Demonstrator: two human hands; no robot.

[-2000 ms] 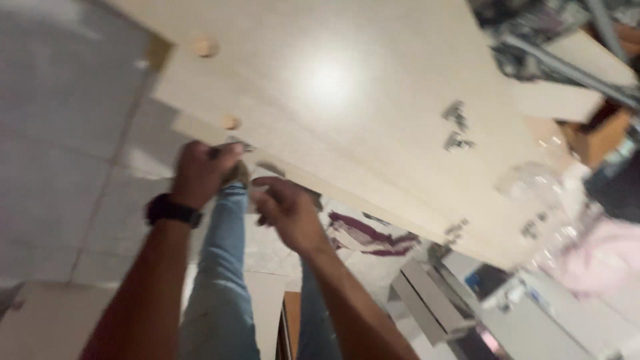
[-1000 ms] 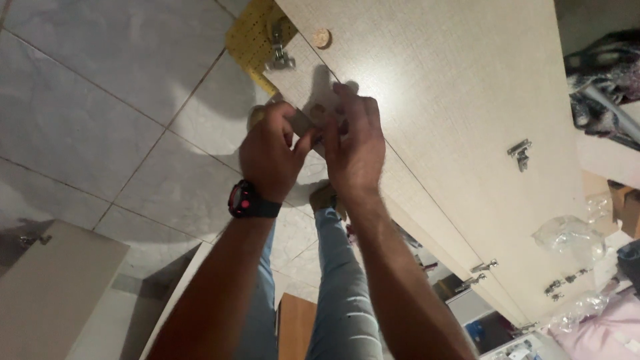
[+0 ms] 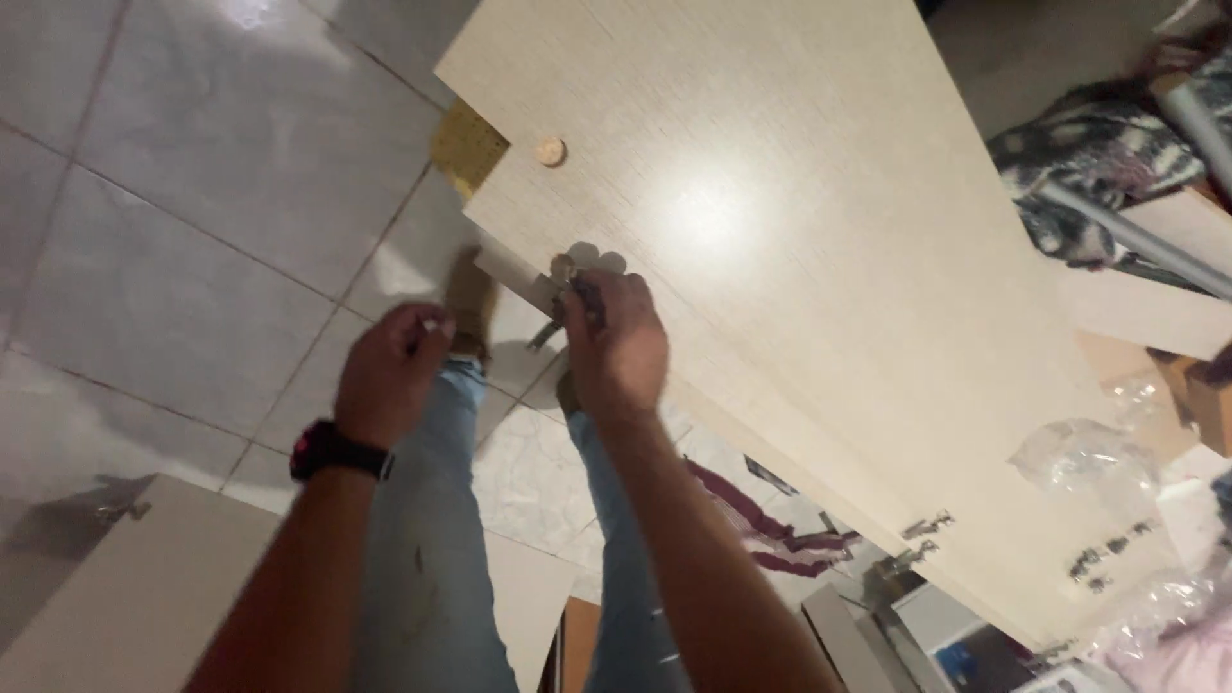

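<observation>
Light wood-grain panels [image 3: 789, 289] lie overlapped below me. My right hand [image 3: 616, 332] closes its fingers on a metal cabinet hinge [image 3: 585, 298] at the near edge of the lower panel, beside a round hole; part of the hinge is hidden by the fingers. To its left, off the panel, my left hand [image 3: 395, 361] has curled fingers with a small pale piece at the fingertips, too small to identify. A round hinge-cup hole [image 3: 551, 151] shows in the upper panel. More metal hinges [image 3: 926, 525] are at the far right end.
Clear plastic bags [image 3: 1088, 457] and a patterned cloth [image 3: 1107, 144] are at the right. A yellow perforated piece [image 3: 468, 146] shows under the panel's left corner. Another panel with a hinge [image 3: 183, 568] stands at lower left, over grey floor tiles [image 3: 212, 212]. My feet are below the panel edge.
One second ago both hands were together at the panel's edge; my left hand has since moved left, away from it. The hinge seen near the panel's corner then is no longer there.
</observation>
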